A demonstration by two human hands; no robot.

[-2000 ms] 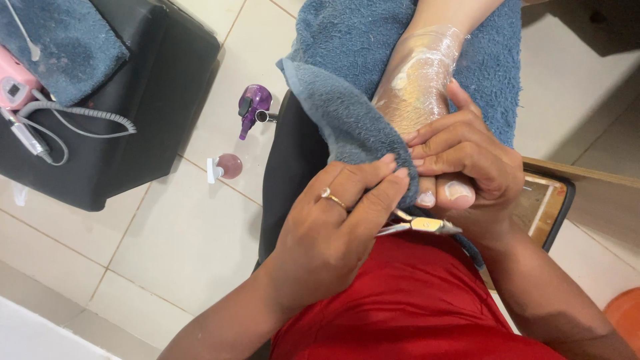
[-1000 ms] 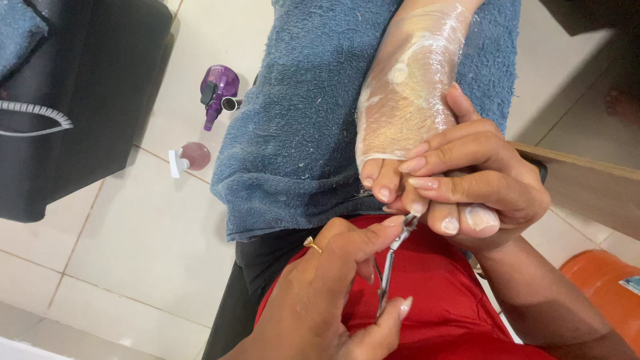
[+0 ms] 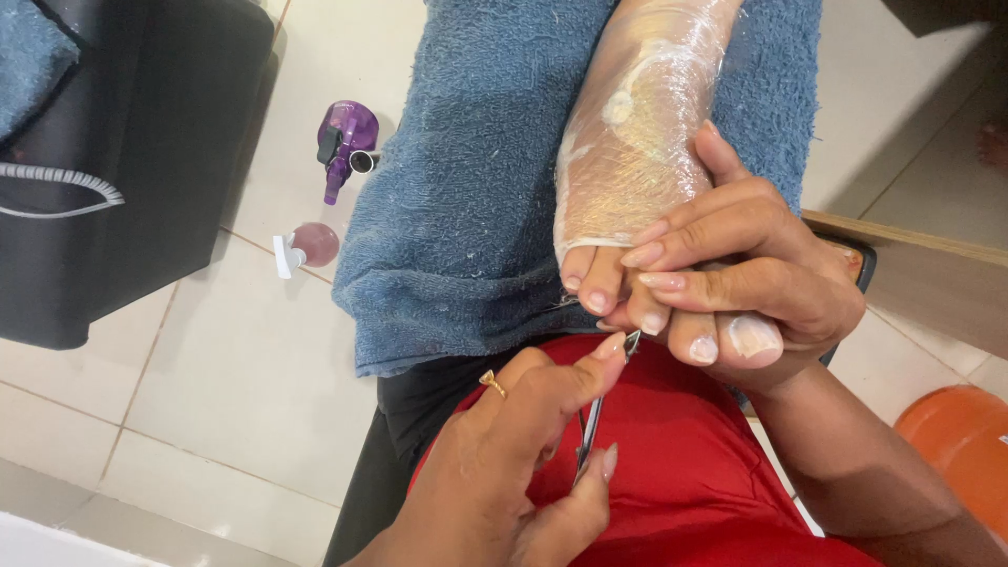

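Note:
A client's bare foot [image 3: 630,169], wrapped in clear plastic film up to the toes, lies on a blue towel [image 3: 472,157]. White cream shows under the film and on some toenails. My right hand [image 3: 756,252] grips the toes from the right, fingertips over their tops. With a ring on one finger, my left hand [image 3: 512,449] holds metal cuticle nippers [image 3: 594,417]. Their jaws are by the tip of the middle toe, just below its nail; whether they touch it I cannot tell. Part of the handles is hidden by my fingers.
On the tiled floor at left are a purple spray bottle [image 3: 346,138] and a small pump bottle [image 3: 315,244] with pinkish liquid. A black case [image 3: 150,157] bears a blue cloth [image 3: 31,63] and coiled cord [image 3: 59,177]. An orange bucket [image 3: 957,449] stands at lower right.
My left hand has let go of the towel flap that it held over the toes two seconds ago. Its nippers now point at the middle toe. My right hand still holds the foot; the view has moved closer.

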